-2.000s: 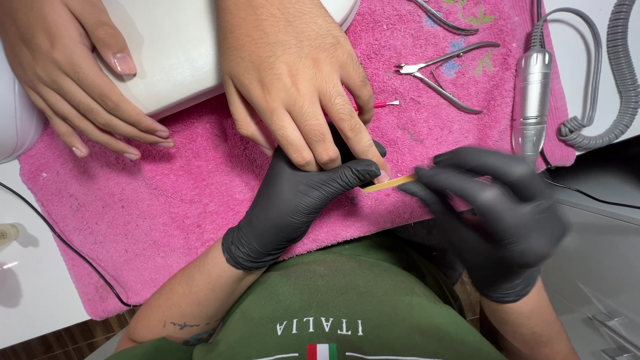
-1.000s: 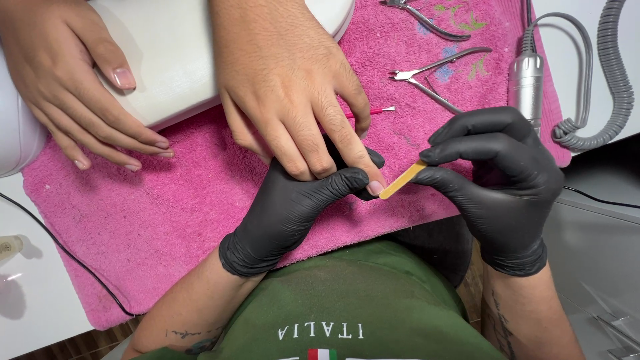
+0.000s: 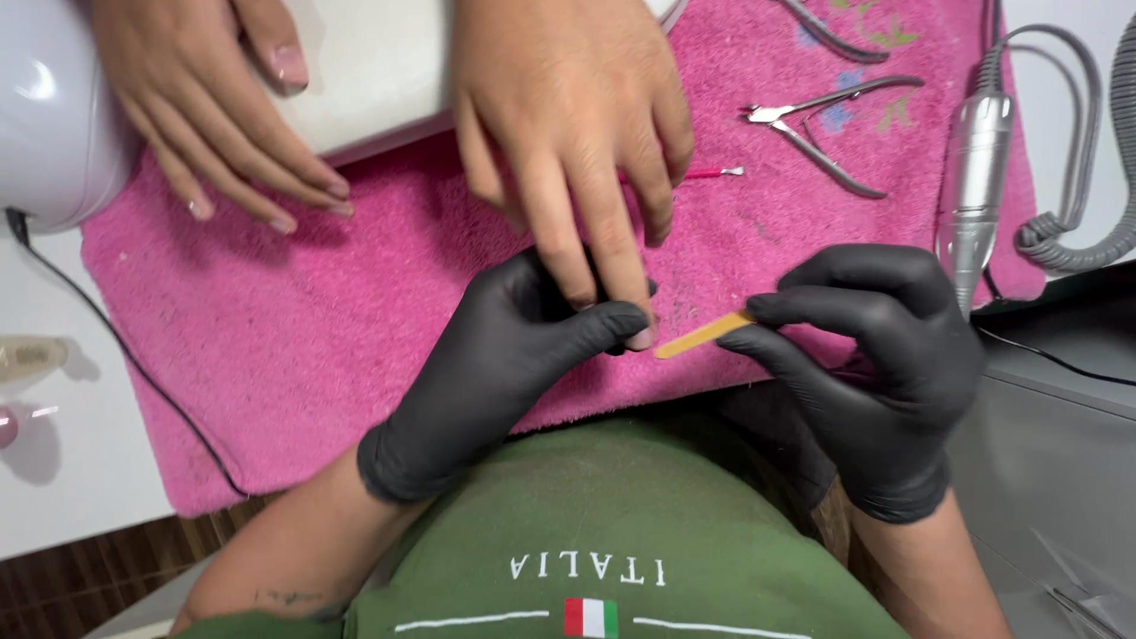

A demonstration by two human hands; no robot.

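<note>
My left hand (image 3: pixel 506 373), in a black glove, grips a finger of another person's hand (image 3: pixel 568 115) between the thumb and the hidden fingers beneath. That finger's nail (image 3: pixel 640 339) points toward me. My right hand (image 3: pixel 879 364), gloved too, pinches a yellow nail file (image 3: pixel 704 335) between thumb and index finger. The file's free tip lies just right of the nail, with a small gap. The person's other hand (image 3: pixel 213 115) rests at the upper left, fingers spread, beside a white padded rest.
Under the hands lies a pink towel (image 3: pixel 293 355). Cuticle nippers (image 3: pixel 825 133), a second metal tool (image 3: pixel 834 31) and a pink-handled pusher (image 3: pixel 710 173) lie on it. A silver nail drill handpiece (image 3: pixel 976 186) with coiled cable is at the right. A black cord (image 3: pixel 133 355) crosses the left.
One second ago the file's tip was against the fingernail; now it is slightly to the right of it. The person's held hand has its fingers spread more apart.
</note>
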